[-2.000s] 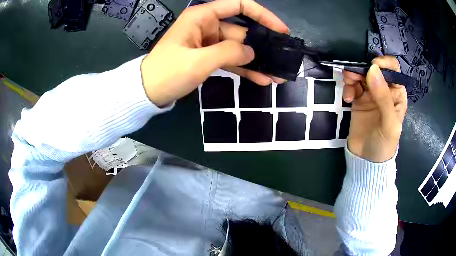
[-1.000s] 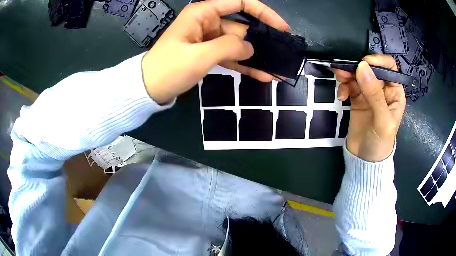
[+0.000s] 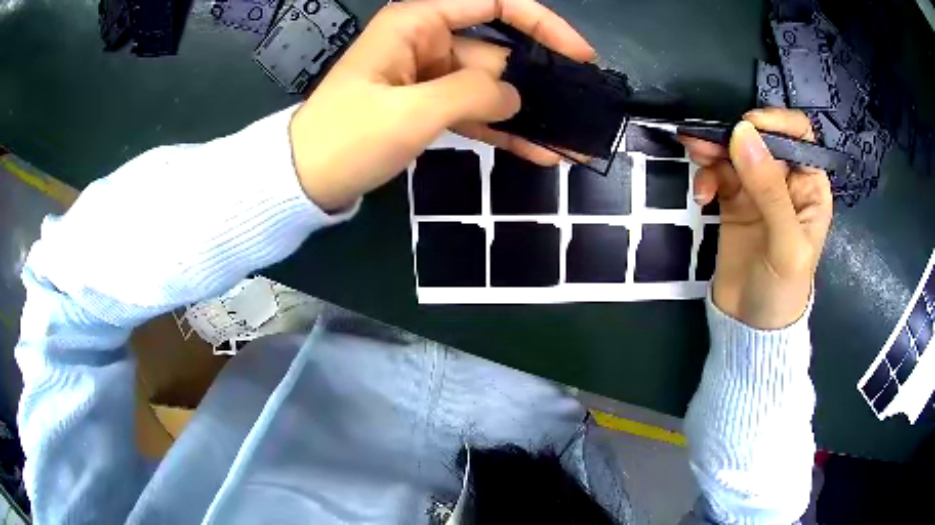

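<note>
My left hand [image 3: 410, 103] is at the upper centre, gripping a black plastic housing [image 3: 564, 101] between thumb and fingers. My right hand [image 3: 769, 200] holds black tweezers [image 3: 789, 150], which point left; their tips are at the housing's right edge. A thin dark outline with a pale edge shows along the housing's lower right corner; I cannot tell whether it is an adhesive pad. Below the hands lies a white release liner sheet [image 3: 513, 295] with two rows of black pads [image 3: 525, 253], its upper part partly hidden by my hands.
Loose black housings lie in a pile at upper left [image 3: 306, 46] and another at upper right [image 3: 805, 67]. A spare sticker sheet [image 3: 902, 359] is at the far right edge. White waste liner [image 3: 238, 313] and an open cardboard box [image 3: 169, 369] are at lower left, below the dark green table.
Since two seconds ago the tweezers and right fingers have shifted slightly left, and the pale edge at the housing's lower right corner has come into view. My left hand has barely moved.
</note>
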